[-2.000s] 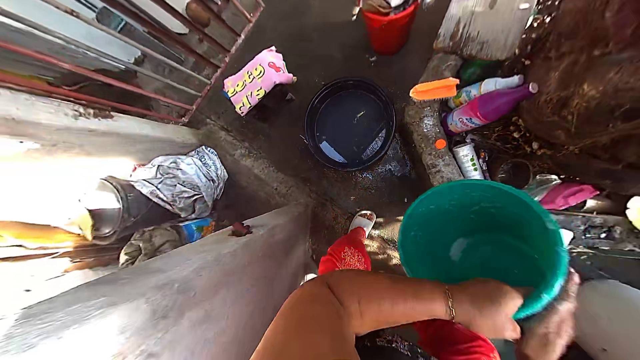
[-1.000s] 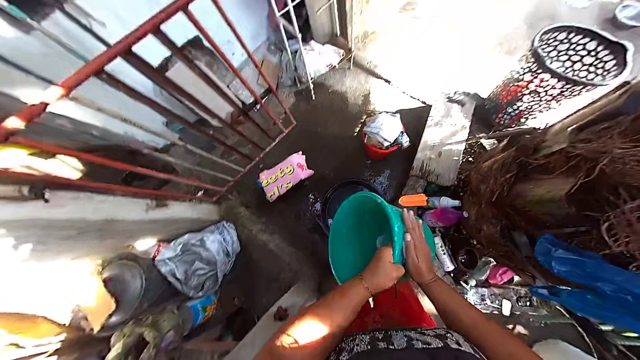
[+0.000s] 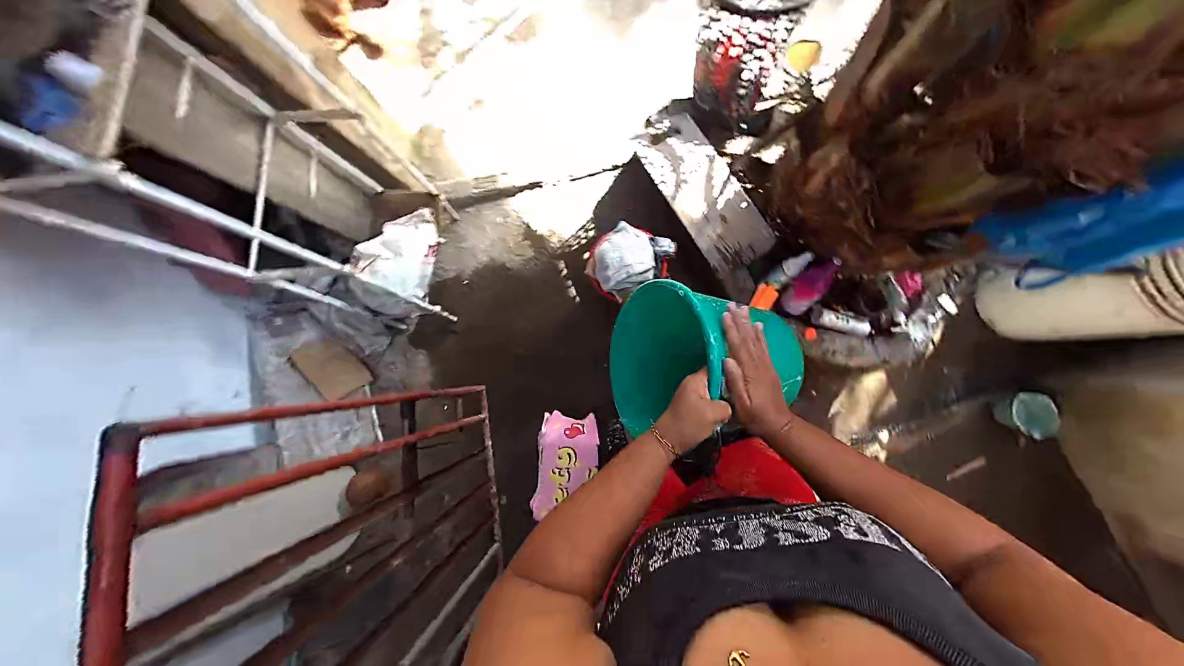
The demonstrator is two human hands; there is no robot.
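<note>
A green plastic bucket [image 3: 659,356] lies tipped on its side in the air before me, its mouth facing left. My left hand [image 3: 692,413] grips its rim, with the fingers curled over the edge. Flat against the outside wall rests my right hand [image 3: 754,370], palm down with the fingers stretched out. Just beyond the bucket stands a red container with a pale cloth or bag [image 3: 625,260] in it. The pink printed packet [image 3: 565,462] is to the left of my legs. The black basin is not plainly visible.
A red metal gate [image 3: 310,407] is at the lower left, and a white metal frame [image 3: 259,199] at the upper left. Bottles [image 3: 810,285] and litter lie to the right of the bucket. A green cup-like container [image 3: 1034,415] stands farther right, near a wall.
Both hands have kept hold of the green bucket. It was upright with its mouth up two seconds ago and is now tipped to the left. The view has turned strongly.
</note>
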